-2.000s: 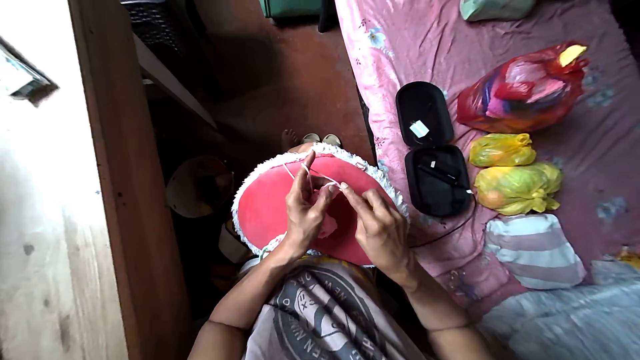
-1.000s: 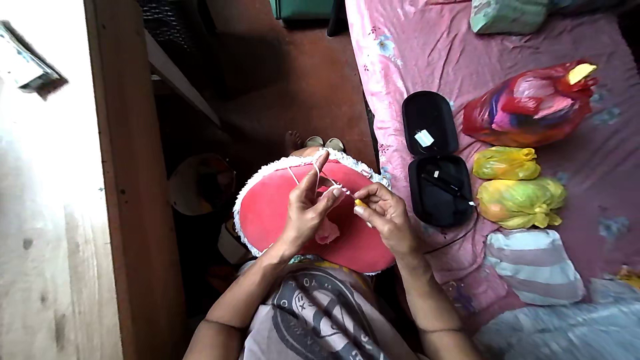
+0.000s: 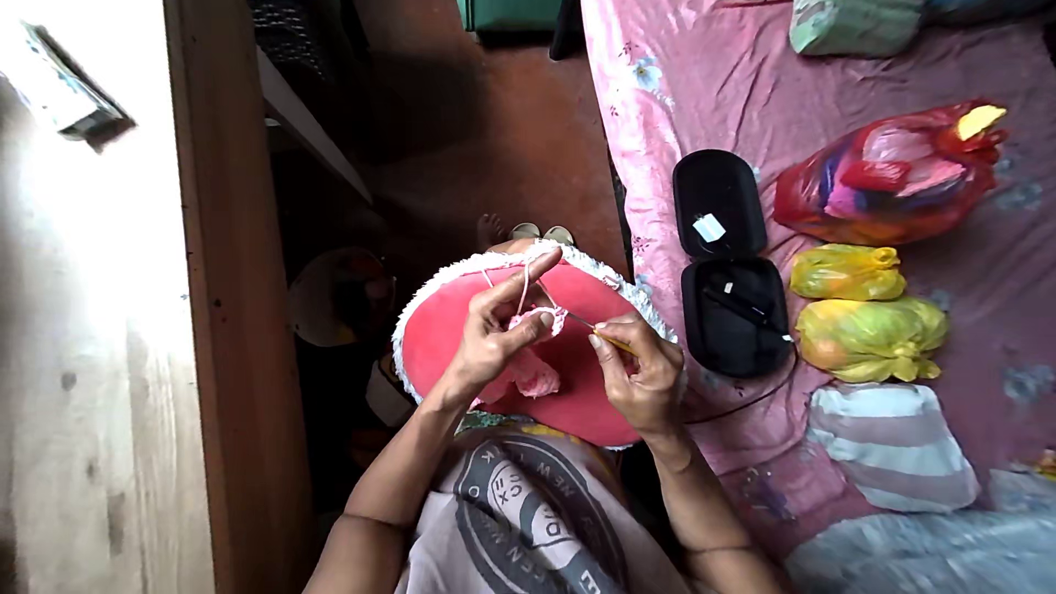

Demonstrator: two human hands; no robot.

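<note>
My left hand (image 3: 495,334) pinches a small pink and white crocheted piece (image 3: 549,320) between thumb and fingers, with a strand of light yarn (image 3: 525,285) looped over its raised index finger. My right hand (image 3: 639,371) grips the yellow handle of a crochet hook (image 3: 615,340), whose thin metal shaft points left and meets the edge of the piece. Below the left hand hangs more pink crochet work (image 3: 535,375). Under both hands, on my lap, lies a red oval cushion (image 3: 437,330) with a shaggy white fringe.
On the right a bed with a pink floral sheet (image 3: 709,74) holds an open black case (image 3: 734,318), a red plastic bag (image 3: 891,177), yellow bags (image 3: 870,338) and a striped cloth (image 3: 895,445). A wooden table (image 3: 107,371) runs along the left, a small packet (image 3: 74,87) on it.
Between the last earlier frame and now, the hook's metal shaft has come into sight between the hands. The left index finger has tipped to the right, still carrying the yarn.
</note>
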